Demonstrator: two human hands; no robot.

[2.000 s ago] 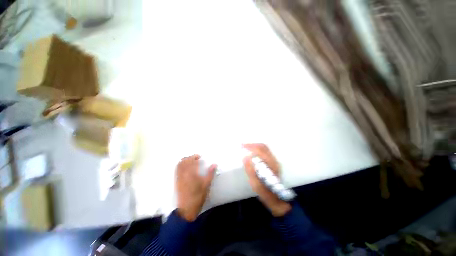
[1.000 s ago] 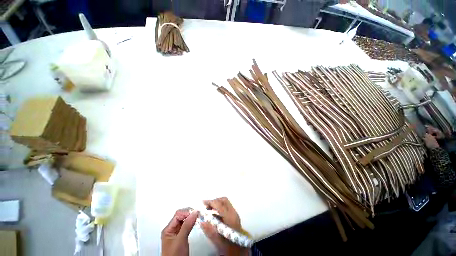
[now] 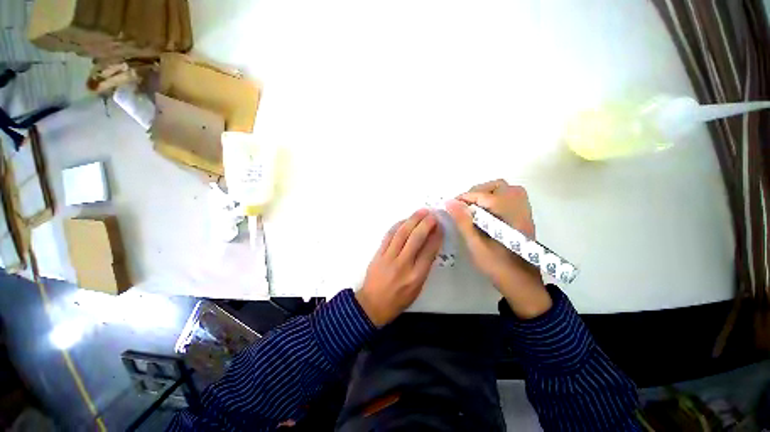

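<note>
A double-sided tape roll (image 3: 522,243), white with grey printed marks, is in my right hand (image 3: 500,228), seen edge-on and slanting down to the right. My left hand (image 3: 403,263) lies on the white table with its fingertips close to my right fingertips. A small pale piece (image 3: 447,221) lies between the fingertips, partly hidden by them. A short printed bit of tape liner (image 3: 446,260) shows just below it. Whether my left fingers grip or only press the piece is not clear.
A squeeze bottle (image 3: 625,131) lies at the right, its spout over brown strips (image 3: 747,152). At the left are a small glue bottle (image 3: 249,169), brown card pieces (image 3: 190,131), a tan panel stack (image 3: 114,27) and a small white block (image 3: 85,183).
The view has tilted down and shifted. Both hands now lie close together on the table; before, they held the tape between them near the edge. The squeeze bottle has come into view.
</note>
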